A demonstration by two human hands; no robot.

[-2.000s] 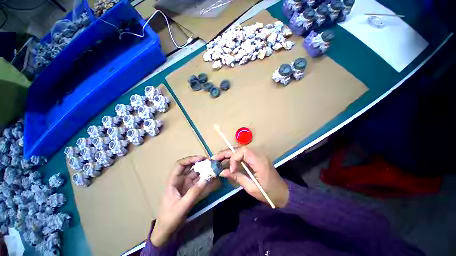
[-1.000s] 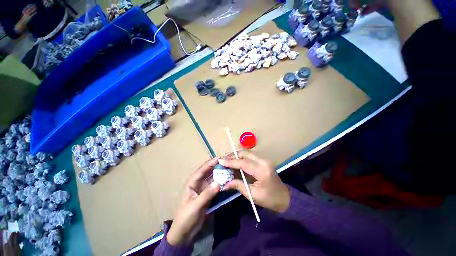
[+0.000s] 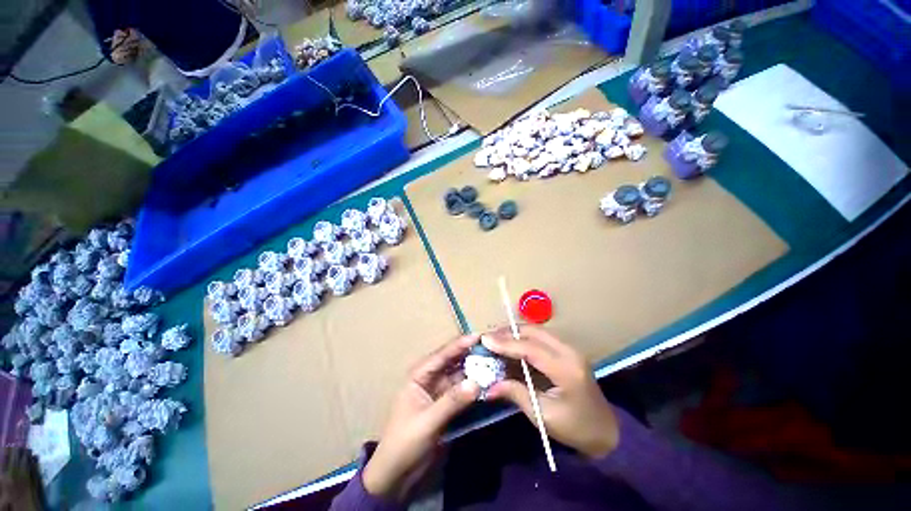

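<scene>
My left hand [image 3: 430, 404] and my right hand [image 3: 559, 384] hold a small white body part with a dark cap [image 3: 484, 369] between their fingertips, near the bench's front edge. The cap is on the upper side. My right hand also holds a thin pale glue stick [image 3: 532, 399], its tip pointing away from me. The red glue dish [image 3: 535, 306] lies just beyond my right hand. Several loose dark caps [image 3: 486, 218] lie on the right cardboard [image 3: 699, 250]. White-grey bodies [image 3: 307, 291] stand in rows on the left cardboard [image 3: 290, 399].
Small white pieces [image 3: 559, 145] are heaped at the right cardboard's far edge. Two joined pieces [image 3: 626, 202] stand nearby. Purple-based pieces [image 3: 696, 155] stand beside a white sheet [image 3: 789, 120]. A blue bin [image 3: 260, 170] and heaped grey bodies [image 3: 90, 349] are at left.
The view has shifted, so the bench contents sit further right and lower. The capped piece is turned more upright than two seconds ago. A dark-sleeved arm at upper right is gone.
</scene>
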